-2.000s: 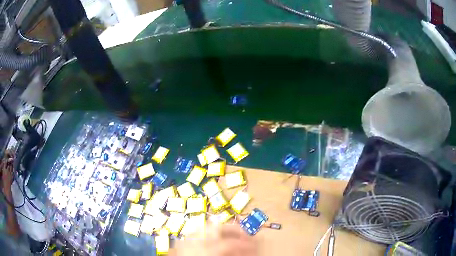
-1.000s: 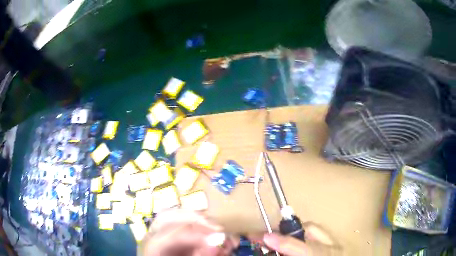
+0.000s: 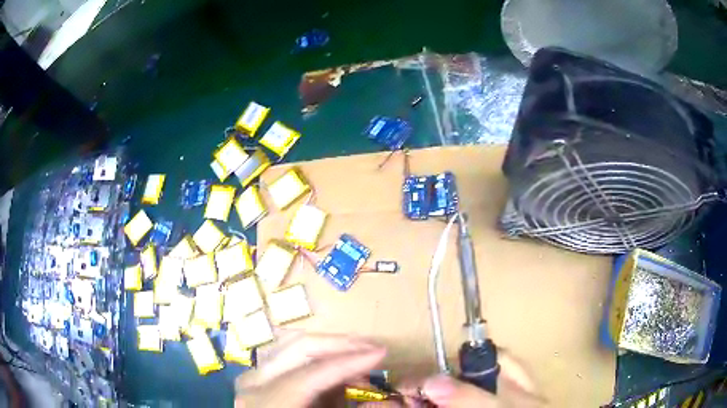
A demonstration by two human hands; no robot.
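Observation:
My right hand [image 3: 478, 392], cut off by the bottom edge, grips the black handle of a soldering iron [image 3: 472, 295]. A pale bent tube [image 3: 434, 299] runs beside its barrel. The tip is at the lower right of a blue circuit board [image 3: 430, 196]; contact is unclear. My left hand [image 3: 311, 370] is blurred at the bottom, fingers pointing right. A yellow-edged piece [image 3: 367, 394] shows under its fingers; whether they hold it is unclear. Another blue board [image 3: 344, 261], with a small dark oblong part [image 3: 386, 267] on wires, lies left of the tube. Silver-white batteries [image 3: 241, 300] are piled at left.
A black fan [image 3: 602, 205] stands at right, with a grey funnel [image 3: 590, 30] behind it. A box of glittery filling [image 3: 670, 315] is below it. Shiny assemblies [image 3: 72, 263] lie at far left. Another blue board [image 3: 389, 130] lies beyond the cardboard [image 3: 542, 319].
The view has tilted down and shifted right. The right hand has come into view with the soldering iron. Since one second ago, its tip has moved beside the upper board; the left hand's fingers have spread.

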